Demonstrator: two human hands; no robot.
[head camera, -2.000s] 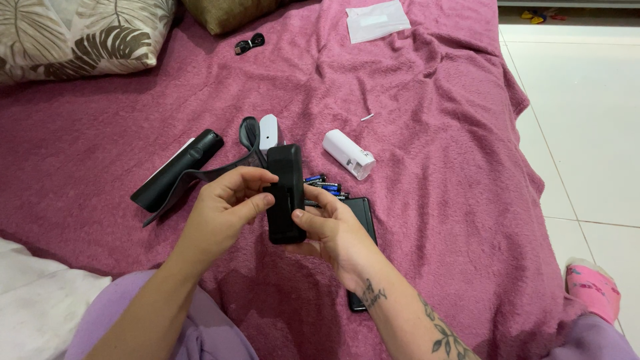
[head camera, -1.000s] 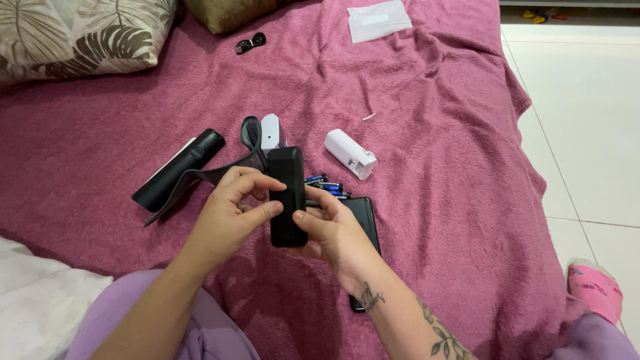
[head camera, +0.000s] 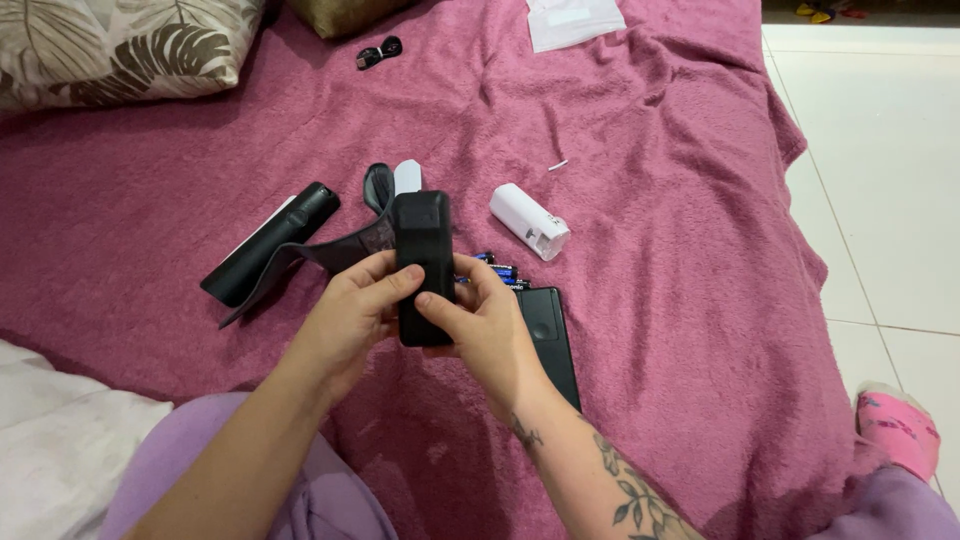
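Note:
A black oblong plastic device (head camera: 424, 232) is held upright between my left hand (head camera: 364, 311) and my right hand (head camera: 484, 322), both thumbs on its near face. Just past my right fingers lie several blue and black batteries (head camera: 501, 271). Beneath my right wrist, partly hidden, is a flat black device (head camera: 551, 337). A dark grey strap (head camera: 330, 253) curves behind my left hand, beside a white object (head camera: 407, 177) partly covered by the held device. Left of the strap rests a black cylindrical device (head camera: 274, 244). A white device with a clear end (head camera: 525, 217) lies to the right.
Everything lies on a rumpled pink blanket (head camera: 675, 300). Farther off are a bundled black cable (head camera: 379, 52), a white plastic pouch (head camera: 576, 21) and a leaf-patterned pillow (head camera: 157, 45). A small white stick (head camera: 558, 165) lies mid-blanket. White floor tiles (head camera: 885, 180) border the right side.
Both hands still grip the black device. My left thumb has shifted a little lower on it, and the device stands slightly higher above my fingers.

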